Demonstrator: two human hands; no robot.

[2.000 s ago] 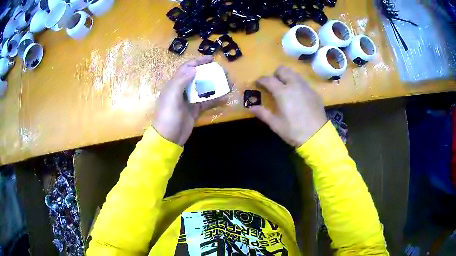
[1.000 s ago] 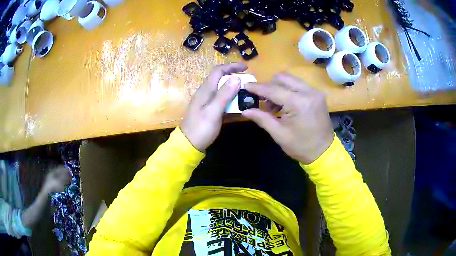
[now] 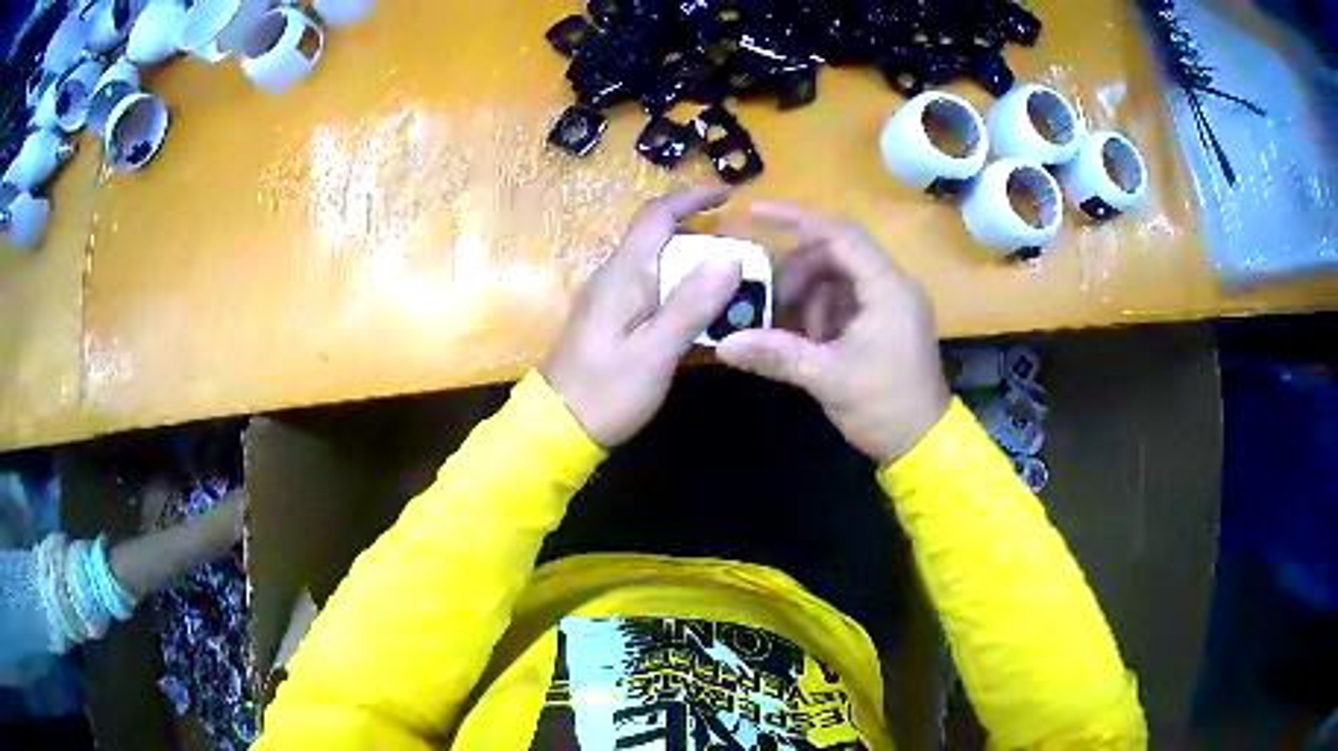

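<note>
A white housing (image 3: 690, 260) is held over the table's front edge in my left hand (image 3: 621, 346), whose thumb lies across it onto the black square insert (image 3: 747, 311). The insert sits at the housing's right side; whether it is fully seated cannot be told. My right hand (image 3: 873, 349) is just right of the housing, fingers apart and blurred, with its thumb by the housing's lower right edge. A heap of black inserts (image 3: 792, 44) lies at the back. Several housings with black squares (image 3: 1013, 209) stand grouped at the right.
More white housings (image 3: 135, 129) lie at the far left of the orange table (image 3: 396, 308). Clear plastic with thin black strips (image 3: 1269, 184) lies at the right end. Cartons stand below the edge, the right one (image 3: 1123, 484) holding small parts. Another person's arm (image 3: 162, 558) reaches in at lower left.
The insert, earlier in my right fingers apart from the housing, is now against the housing's side. My left thumb has moved onto it, and my right fingers have parted from it.
</note>
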